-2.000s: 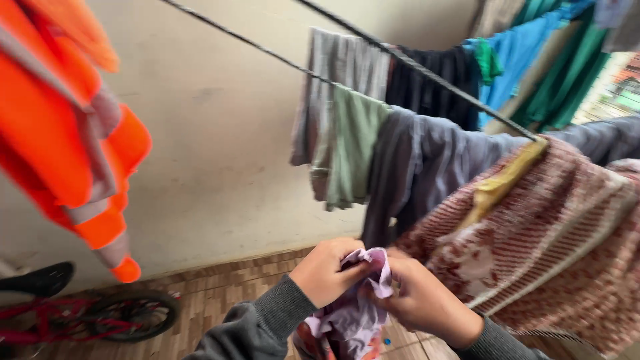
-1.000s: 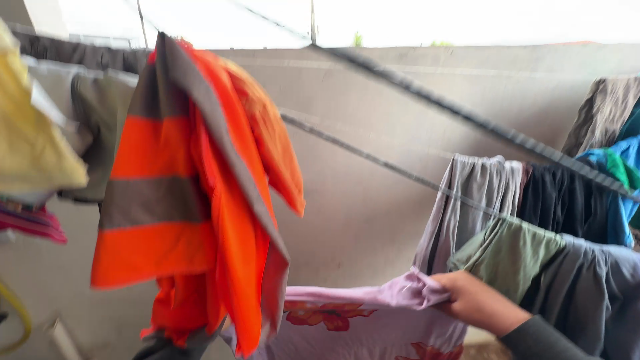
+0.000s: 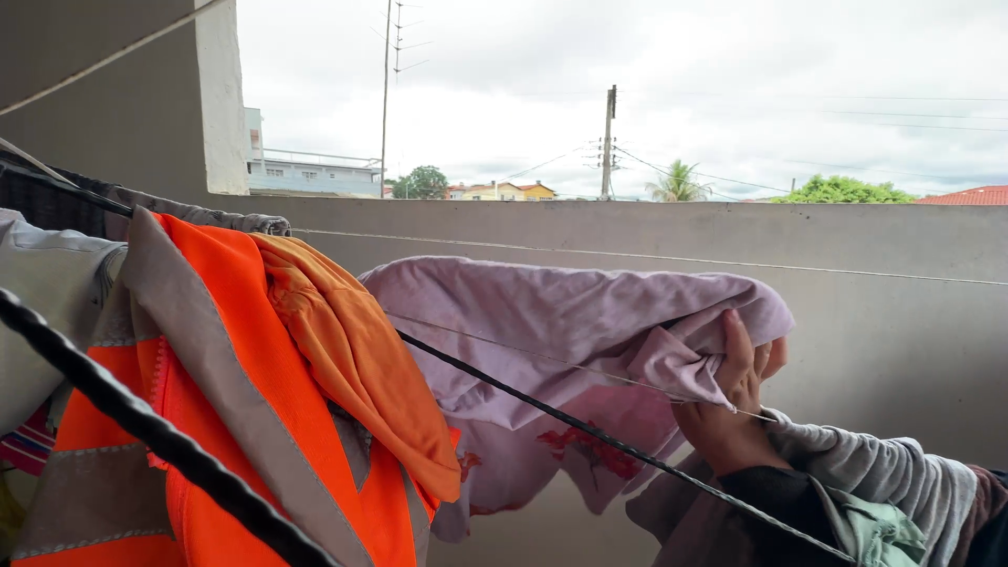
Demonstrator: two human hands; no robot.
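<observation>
My right hand (image 3: 736,386) grips the right end of a lilac cloth (image 3: 551,315) with red flower prints, holding it up above a thin line and a dark braided clothesline. The cloth stretches leftward, and its left end passes behind an orange garment. My left hand is hidden from sight. An orange high-visibility garment with grey bands (image 3: 228,339) hangs on the clothesline at the left, with a lighter orange cloth (image 3: 362,362) beside it.
A dark braided rope (image 3: 142,417) crosses the near left. Grey (image 3: 890,465) and pale green (image 3: 882,528) clothes hang at lower right, beside my forearm. Behind the cloth runs a plastered wall (image 3: 882,244), a thin white line (image 3: 598,253) in front of it.
Both hands held the lilac cloth bunched low two seconds ago; it is now spread out and raised, its right end in my right hand. The view has swung up and left.
</observation>
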